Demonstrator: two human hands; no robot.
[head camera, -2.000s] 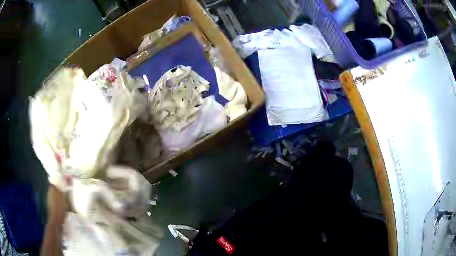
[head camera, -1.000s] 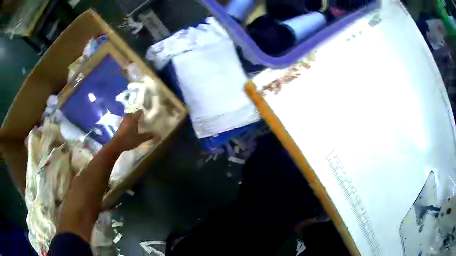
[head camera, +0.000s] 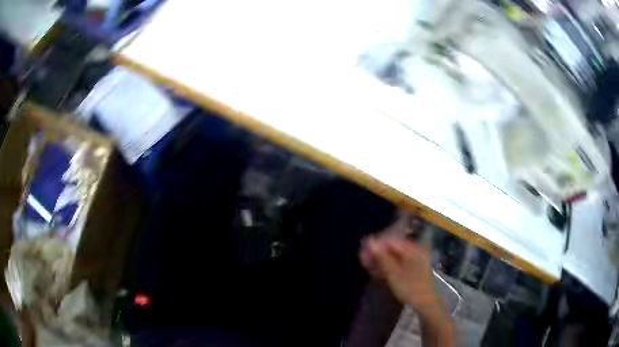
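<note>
My right hand (head camera: 400, 264) is blurred below the table's wooden front edge, right of the dark clothing on my lap. Its fingers look curled; whether they hold anything is unclear. A strip of skin at the lower left edge may be my left arm; the hand itself cannot be made out. Cream cloth (head camera: 47, 268) is bunched there, over the near side of the cardboard carton (head camera: 105, 234). The off-white sewing machine (head camera: 543, 101) is blurred at upper right.
The white sewing table (head camera: 271, 74) with its wooden edge crosses the view diagonally. A dark slim object (head camera: 465, 148) is near the machine. A white stack (head camera: 132, 112) lies between carton and table. A pale floor area with a thin white curved line shows at lower right.
The view has swung right, from the carton to the table and machine. The hand that reached into the carton is no longer seen there. My right hand has come into clear view.
</note>
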